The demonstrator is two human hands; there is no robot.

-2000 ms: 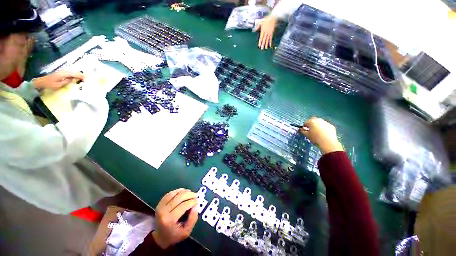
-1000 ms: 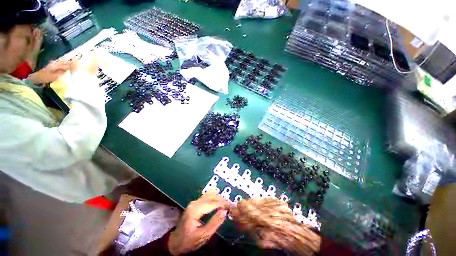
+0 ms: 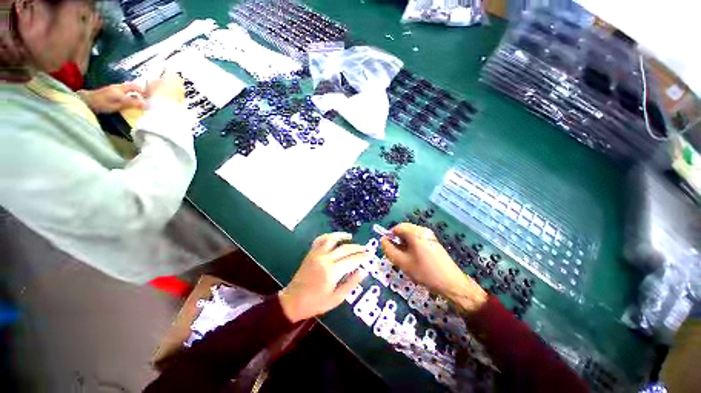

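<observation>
White keyhole-shaped plates (image 3: 387, 316) lie in two slanting rows near the table edge. Black parts (image 3: 475, 257) lie in a band beyond them. My left hand (image 3: 327, 274) is at the left end of the rows, its fingertips against a white plate (image 3: 372, 247); whether it grips the plate is hidden. My right hand (image 3: 421, 257) is over the far row, thumb and finger closed on a small pale thin piece (image 3: 384, 231), too small to name. The two hands are close together. A loose heap of dark parts (image 3: 363, 198) lies just beyond.
A clear ribbed tray (image 3: 507, 219) with pale squares lies right. A white sheet (image 3: 288, 184), plastic bag (image 3: 365, 88) and filled tray (image 3: 430, 111) lie farther off. Another person (image 3: 100, 169) works at left. Stacked trays (image 3: 561, 84) stand far right; a scrap box (image 3: 219, 311) is below the edge.
My right hand has moved from the clear tray, across the near plates, to the far row's left end. My left hand stays near the rows' left end. The view has shifted.
</observation>
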